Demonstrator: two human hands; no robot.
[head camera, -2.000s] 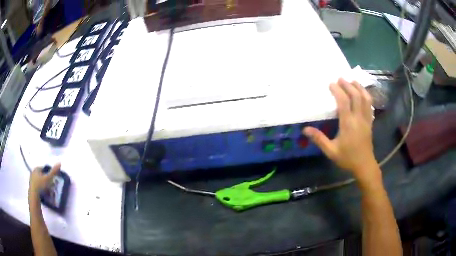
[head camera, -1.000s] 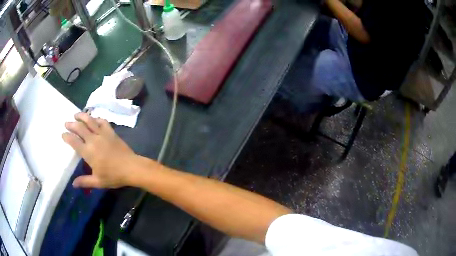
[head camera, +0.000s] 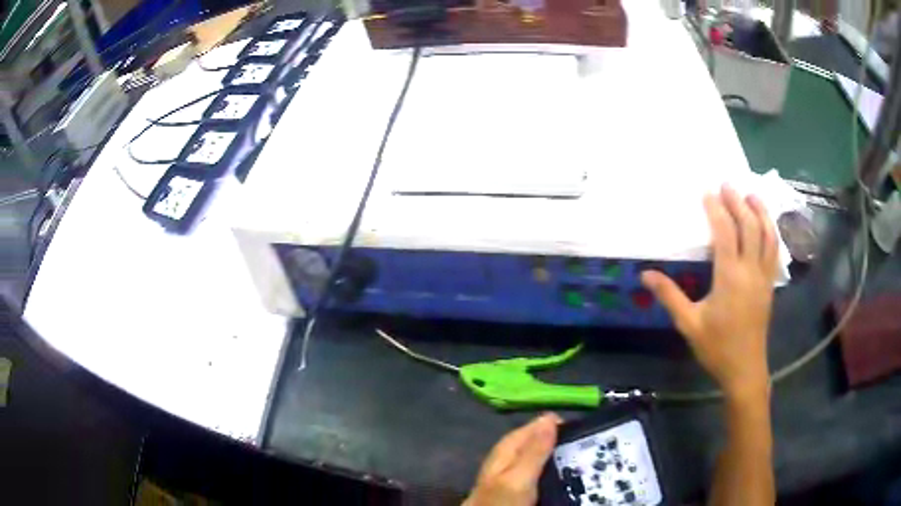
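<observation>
My left hand (head camera: 514, 464) is at the bottom middle, gripping the left edge of a square black housing (head camera: 608, 466) with a white circuit board and dark chips facing up. The housing's lower edge is cut off by the picture. My right hand (head camera: 736, 287) is spread open on the right front corner of the white machine (head camera: 652, 168), with fingers on its top and the thumb by the red buttons on the blue panel (head camera: 425, 287). It holds nothing. A bright green air gun (head camera: 533, 387) lies on the dark mat between machine and housing.
Several housings (head camera: 207, 148) with cords stand in rows on the white tabletop (head camera: 109, 287) at left. A dark cord (head camera: 380, 148) hangs over the machine. A red-brown block (head camera: 494, 22) is on its top. A cloth (head camera: 780, 188), hose (head camera: 840, 321), red-brown board (head camera: 874, 336) and parts bin (head camera: 751, 74) are at right.
The view swung right, then back to the machine. My left hand, at the left tabletop two seconds ago, now holds the housing in front of the machine. My right hand stays on the machine corner.
</observation>
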